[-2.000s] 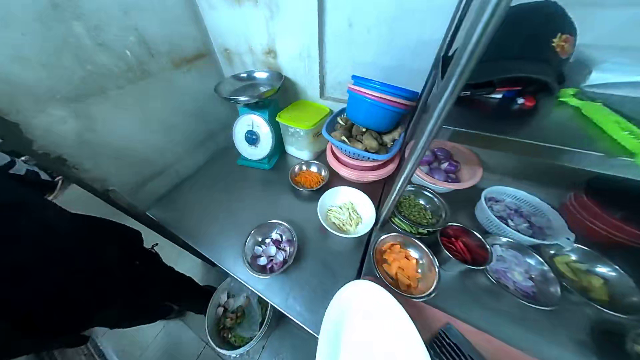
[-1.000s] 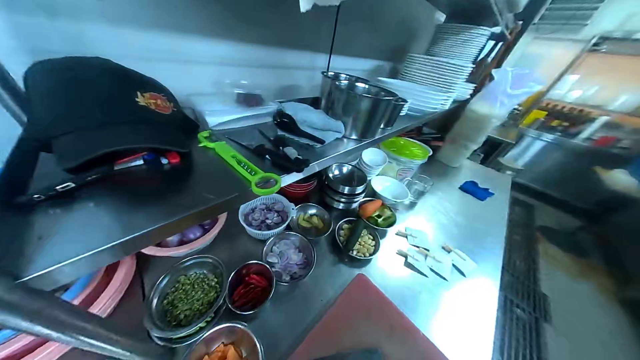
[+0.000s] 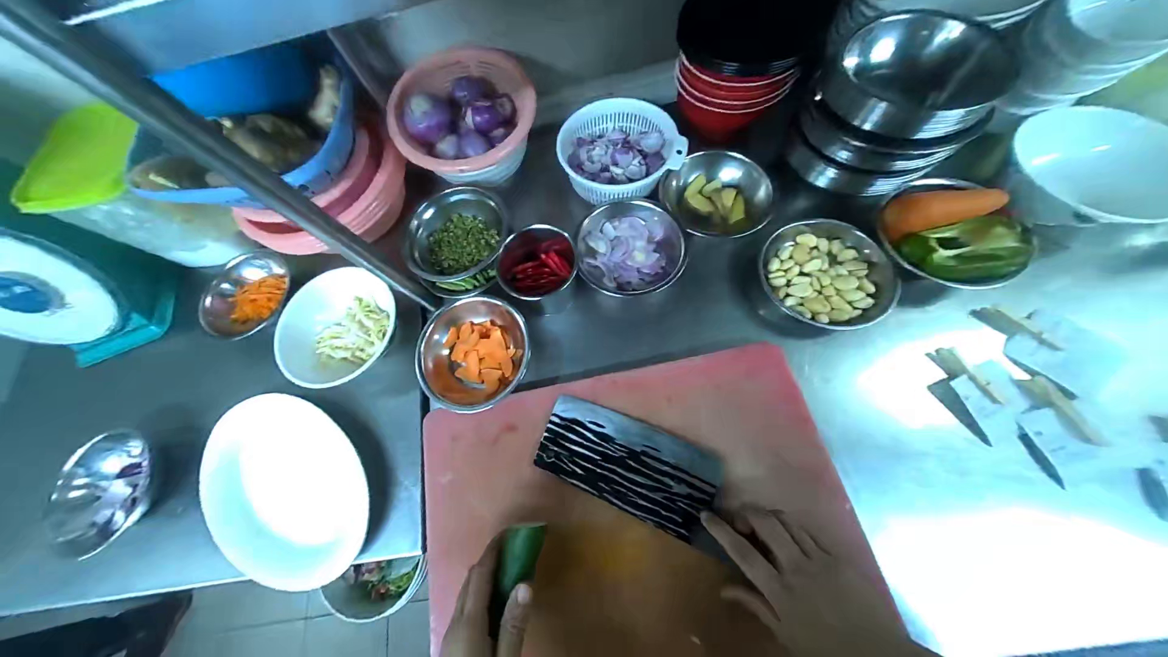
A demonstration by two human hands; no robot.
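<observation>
On the pink cutting board [image 3: 748, 401] lies a cleaver [image 3: 630, 465] with a dark, streaked blade, its blade end pointing up and left. My right hand [image 3: 776, 566] is at its handle end, fingers partly spread and touching it; whether they close round the handle is hard to tell. At the board's lower left, my left hand [image 3: 488, 602] holds a dark green vegetable piece [image 3: 522, 552], perhaps cucumber, between thumb and fingers. A steel bowl of sliced carrot [image 3: 479, 351] stands at the board's upper left corner. Left of the board is an empty white oval dish [image 3: 285, 493].
Behind the board stand bowls of chopped herbs [image 3: 464, 242], red chilli [image 3: 538, 263], sliced shallots [image 3: 630, 246] and garlic cloves [image 3: 819, 278]. A metal rail [image 3: 219, 164] slants across the upper left. Several small knives [image 3: 963, 388] lie to the right. Stacked steel bowls [image 3: 899, 100] stand at the back.
The view has swung to the cutting board. Both my hands, the cleaver and the green vegetable now show, unlike in the earlier frames.
</observation>
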